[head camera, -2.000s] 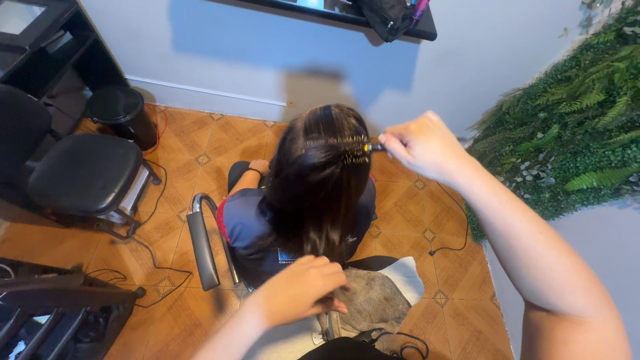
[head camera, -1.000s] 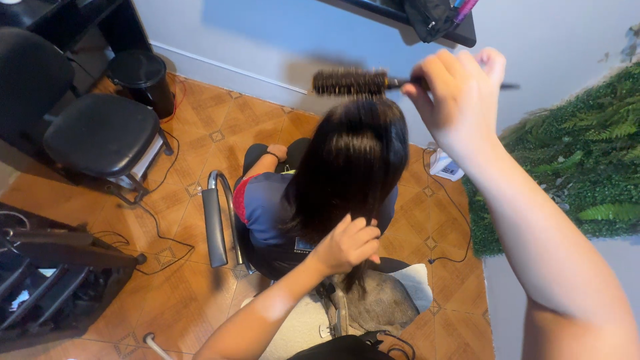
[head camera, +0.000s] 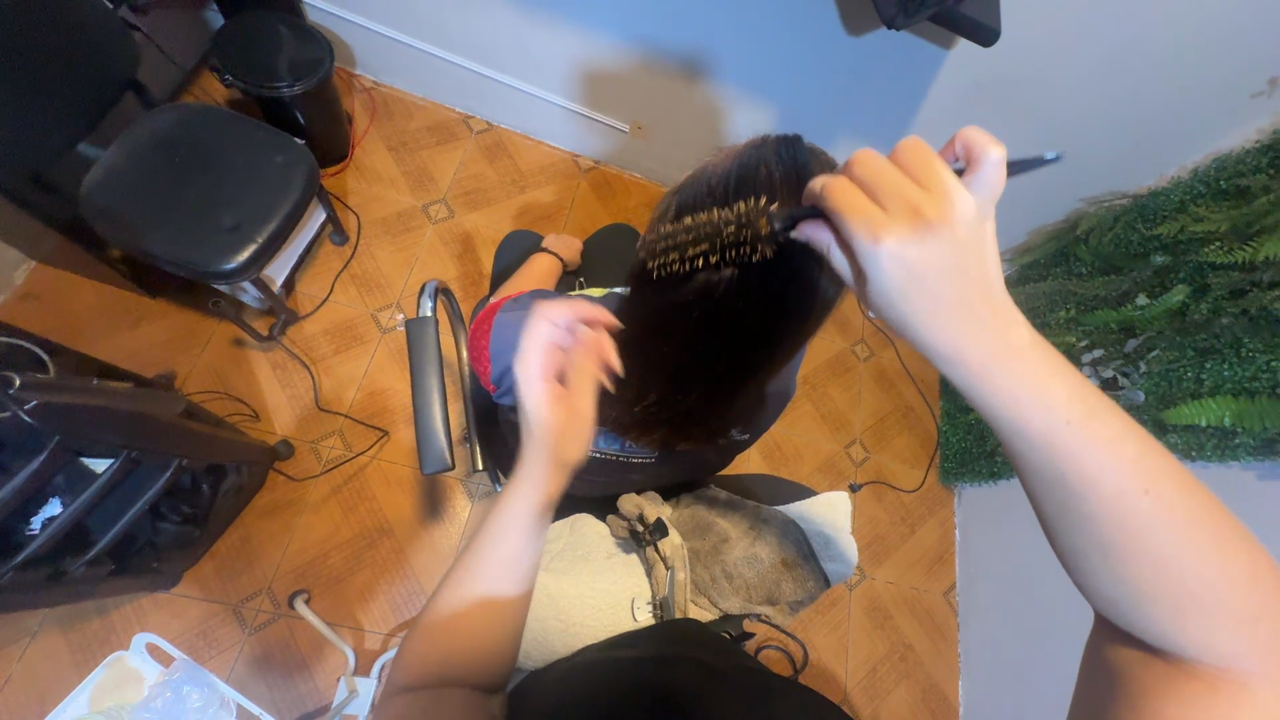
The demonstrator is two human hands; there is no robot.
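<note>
A round hairbrush (head camera: 710, 238) with a black handle lies against the crown of a seated person's long dark hair (head camera: 715, 340). My right hand (head camera: 905, 215) grips its handle, whose thin tip sticks out past my fingers. To the left of the hair, over the person's shoulder, is my left hand (head camera: 565, 375), slightly blurred, with fingers bent and apart and nothing seen in it. The person faces away from me in a chair with a padded armrest (head camera: 430, 395), one forearm resting on the lap.
Towels (head camera: 740, 550) with metal clips hang behind the person, near my body. A black stool (head camera: 200, 190), a lidded bin (head camera: 275, 65) and a dark trolley (head camera: 110, 480) stand at the left. A white basket (head camera: 150, 685) is at lower left, cables cross the floor, and artificial greenery (head camera: 1150, 330) covers the right wall.
The brush, held above the head a second ago, is now down on the hair. My left hand, which was at the hair's lower part, has moved left and away from it.
</note>
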